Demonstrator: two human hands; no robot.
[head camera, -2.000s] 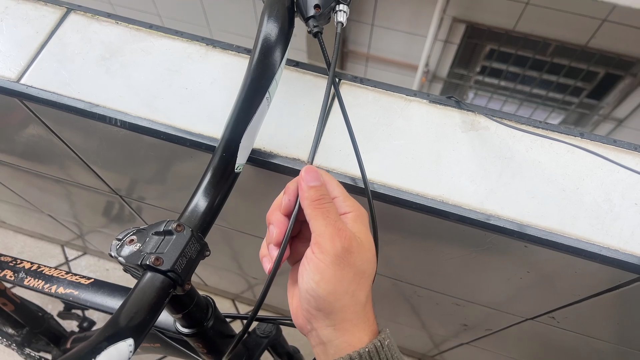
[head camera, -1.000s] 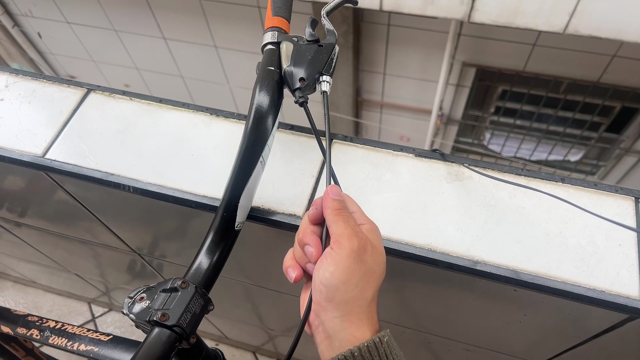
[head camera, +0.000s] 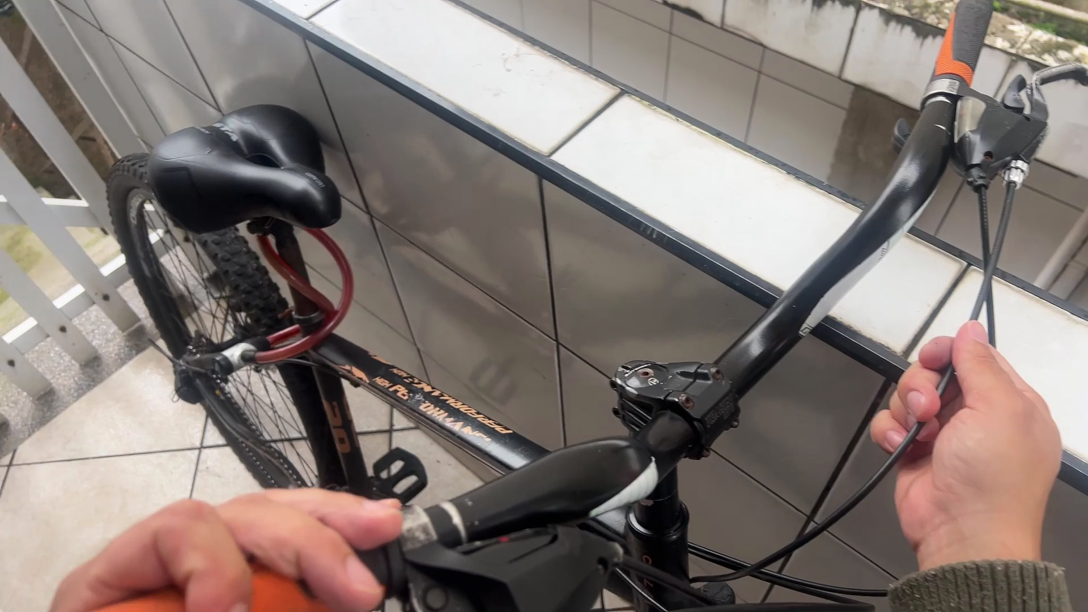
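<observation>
My right hand (head camera: 977, 450) pinches a black cable housing (head camera: 901, 446) between thumb and fingers, below the brake lever and shifter unit (head camera: 999, 132) at the upper right. A second cable crosses it just above the fingertips. My left hand (head camera: 229, 544) is closed around the orange handlebar grip (head camera: 212, 599) at the lower left, beside the other black lever unit (head camera: 514, 565). The black handlebar (head camera: 850, 229) runs between both units through the stem clamp (head camera: 676, 395). The far grip (head camera: 965, 42) is orange and dark grey.
Behind the stem stand the bicycle's black saddle (head camera: 246, 170), a red cable lock (head camera: 344, 280) around the seat post, and the rear wheel (head camera: 144, 246). A tiled low wall (head camera: 680, 161) runs alongside the bicycle. White railings (head camera: 51, 212) rise at the left above the tiled floor (head camera: 110, 450).
The view has swung left and widened, bringing in the saddle, the rear wheel and my left hand on the near grip. My right hand still pinches the cable housing.
</observation>
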